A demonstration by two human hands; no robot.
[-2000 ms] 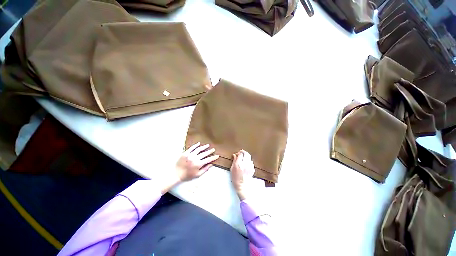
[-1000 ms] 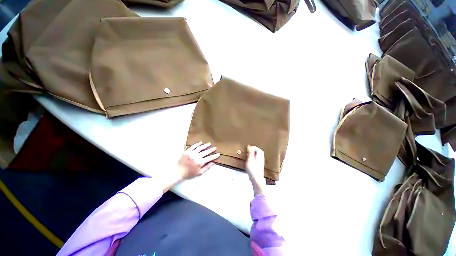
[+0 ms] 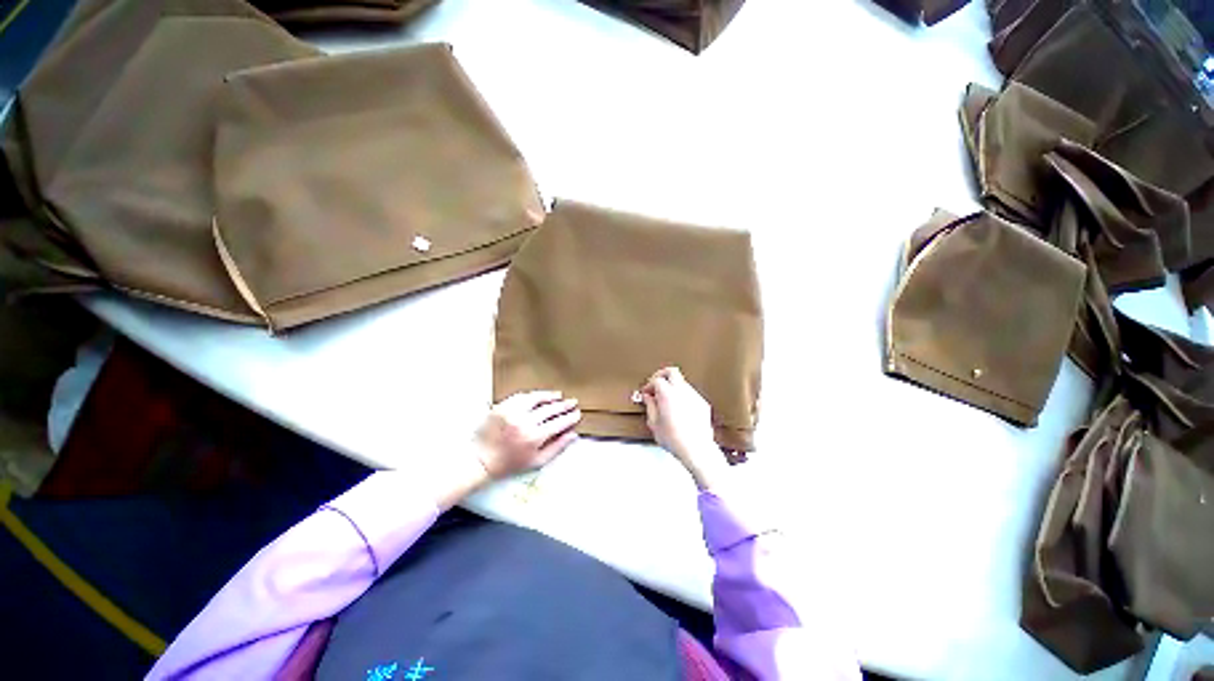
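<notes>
A brown bag body (image 3: 626,299) lies flat on the white table in front of me, its hemmed top edge toward me. My left hand (image 3: 530,434) lies flat with fingers spread on the left end of that edge. My right hand (image 3: 678,411) is on the edge right of centre, fingers bent together, fingertips beside a small pale metal dot (image 3: 638,398). Whether the fingertips pinch anything cannot be told. A small dark bit sticks out at the right mouth corner.
Left stack of bag bodies (image 3: 360,180) touches or nearly touches this bag's upper left corner. A single bag body (image 3: 988,313) lies right, beside crumpled bag bodies (image 3: 1118,519). More brown bags lie at the far side. A red-brown carton (image 3: 160,426) is below the left table edge.
The view has shifted and turned slightly. The bag body lies straighter to me. My right hand has moved along the top edge, first right of the dot, now back beside it. My left hand stays on the left end.
</notes>
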